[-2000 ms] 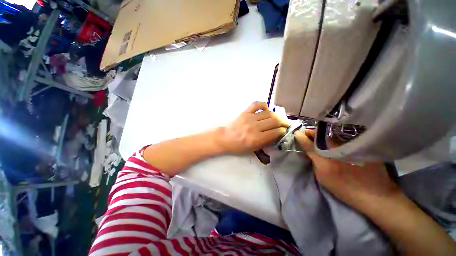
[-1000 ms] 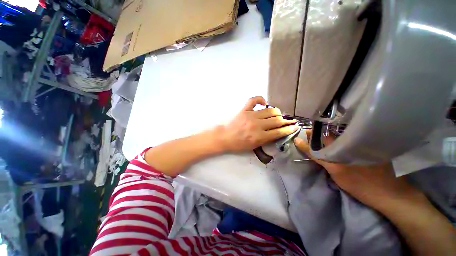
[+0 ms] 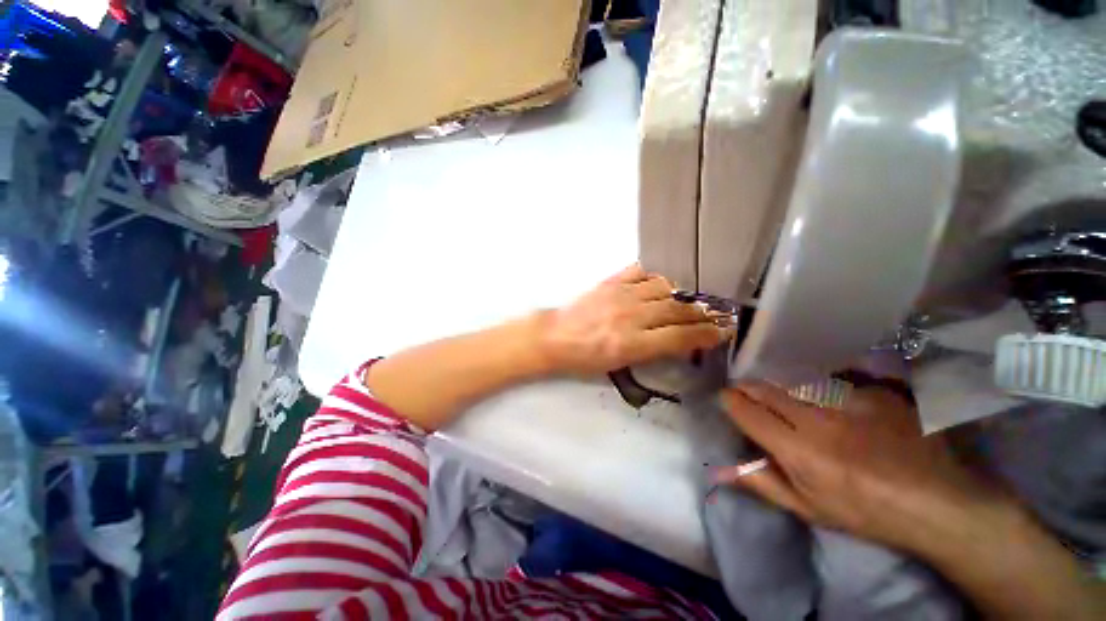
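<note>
The grey garment point(image 3: 758, 534) runs from under the machine head, between my hands, and hangs over the table's front edge. My left hand point(image 3: 631, 325) lies low with its fingers on the cloth beside the needle area; its thumb is hidden. My right hand point(image 3: 837, 455) holds the cloth on the right, index finger towards the needle. A small pale strip point(image 3: 752, 467) shows by its lower fingers; I cannot tell what it is. The sewing machine head point(image 3: 679, 158) and its smooth curved guard point(image 3: 867, 206) cover most of the needle area, so the foot and needle are not clear.
A dark curved metal piece point(image 3: 640, 388) lies on the bed below my left hand. A ribbed white dial point(image 3: 1053, 368) is at the right. Cardboard point(image 3: 437, 73) lies beyond the white table point(image 3: 473, 206). Racks and cloth scraps stand at the far left.
The head camera view has shifted, showing more of the machine's right side. My right hand has moved down, away from the needle area, with its fingers more spread. My left hand stays near the needle.
</note>
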